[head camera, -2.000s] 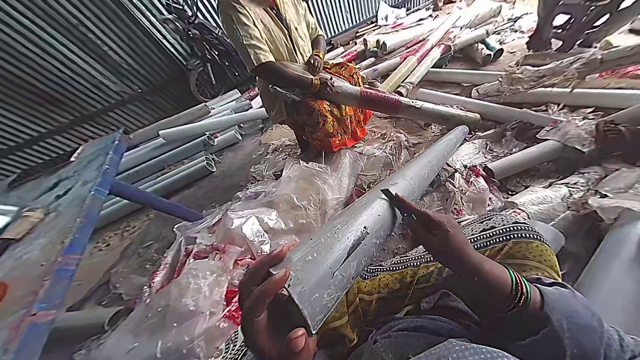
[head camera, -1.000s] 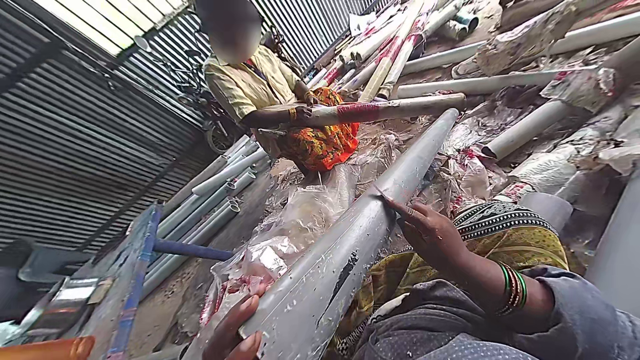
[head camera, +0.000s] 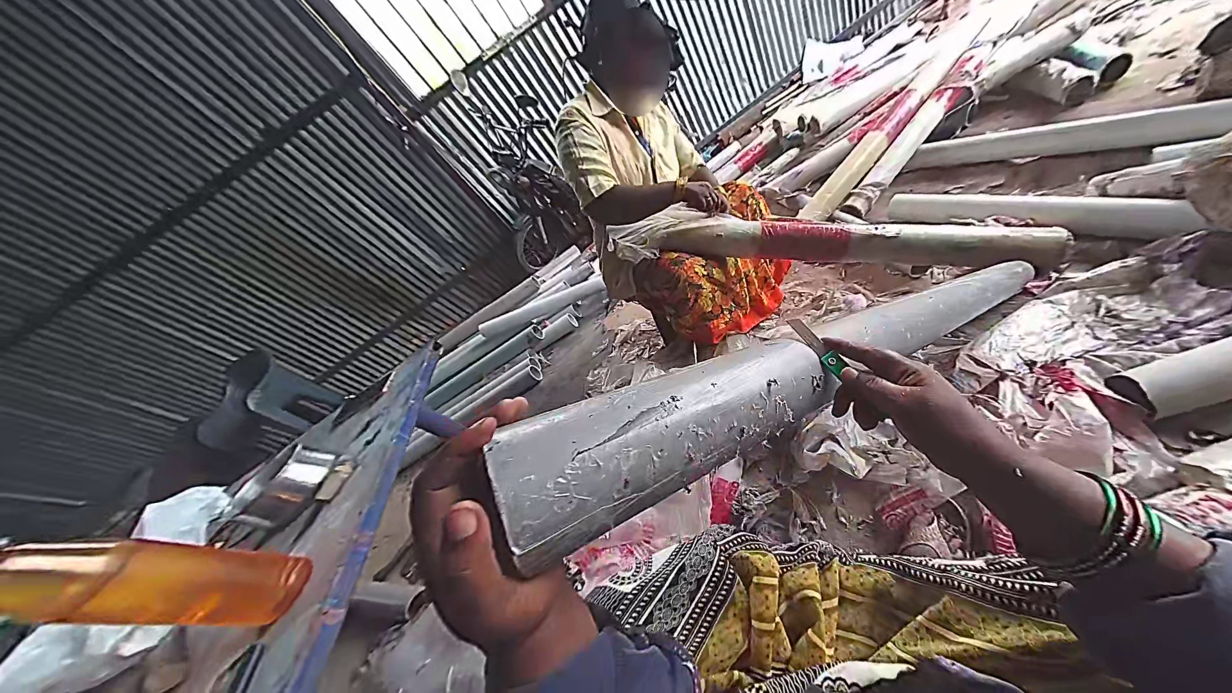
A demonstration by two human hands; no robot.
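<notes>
A long grey plastic pipe slants across the middle, its near open end toward me and its far end up to the right. My left hand holds that near end, with fingers around the rim. In my right hand is a small knife with a green handle; its thin metal blade lies over the upper side of the pipe. Dark scuffs and scratches mark the pipe's surface. Patterned yellow cloth covers my lap below it.
Opposite me a person handles a wrapped pipe with a red band. Pipes and torn plastic film litter the ground. A blue-edged table stands at left, near an orange object. Corrugated metal walls rise behind.
The pipe's near end, out of frame one second ago, is back in view with my left hand on it. The view has tilted up since the first frame.
</notes>
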